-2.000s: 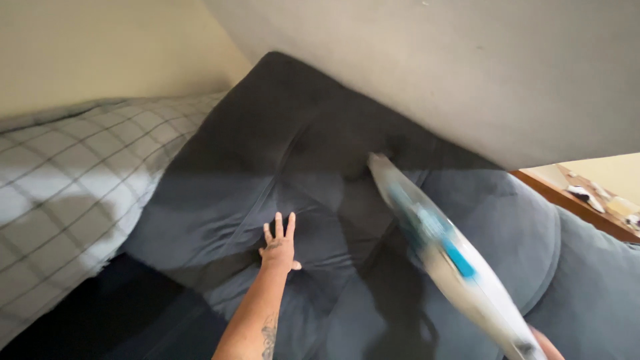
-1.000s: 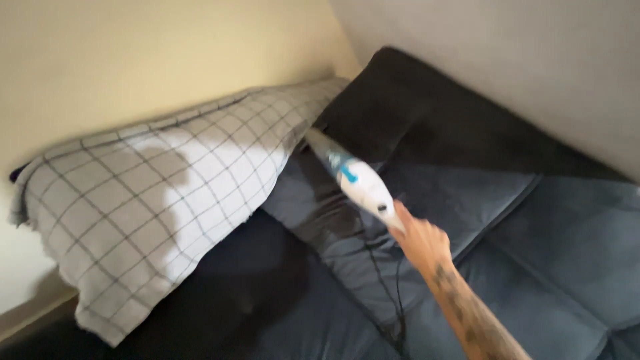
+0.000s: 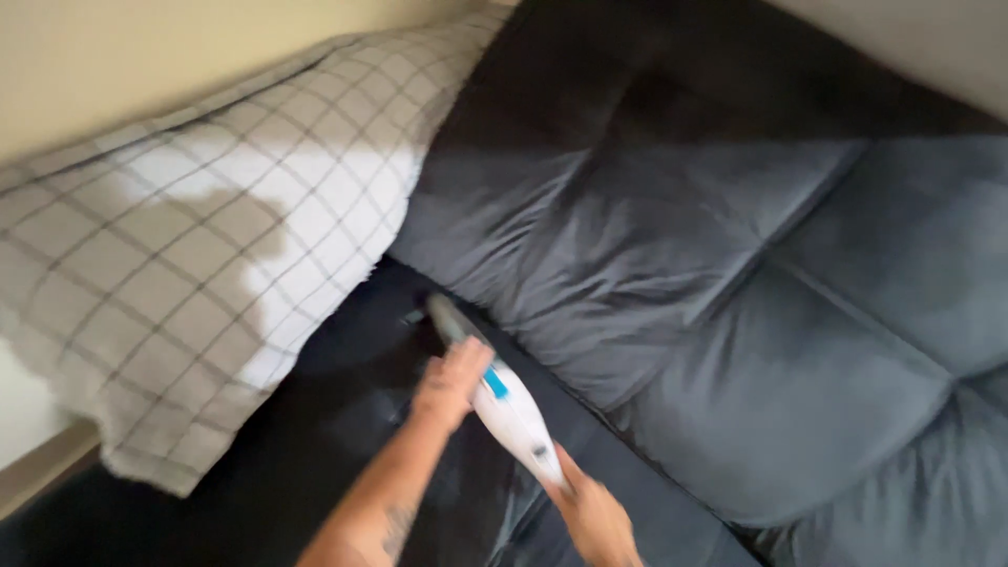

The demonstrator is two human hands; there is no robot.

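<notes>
A white handheld vacuum cleaner (image 3: 516, 417) with a blue part lies diagonally over the dark seat cushion (image 3: 339, 441) of a sofa. Its narrow nozzle points up and left, at the seat beside the crease below the backrest (image 3: 630, 220). My right hand (image 3: 594, 508) grips the rear handle end. Against the front part of the vacuum rests my left hand (image 3: 457, 382), fingers over its top near the nozzle; how firmly they close on it is blurred. A small pale spot shows on the seat left of the nozzle tip.
A white checked blanket (image 3: 331, 165) drapes over the sofa's arm at the left, next to a cream wall (image 3: 157, 63). The tufted backrest rises to the right, with a pale surface (image 3: 929, 39) behind it at the top right.
The vacuum has moved from the backrest by the blanket down to the seat. My left hand, out of view one second ago, is now on the vacuum's front; two seconds ago it lay spread on the backrest.
</notes>
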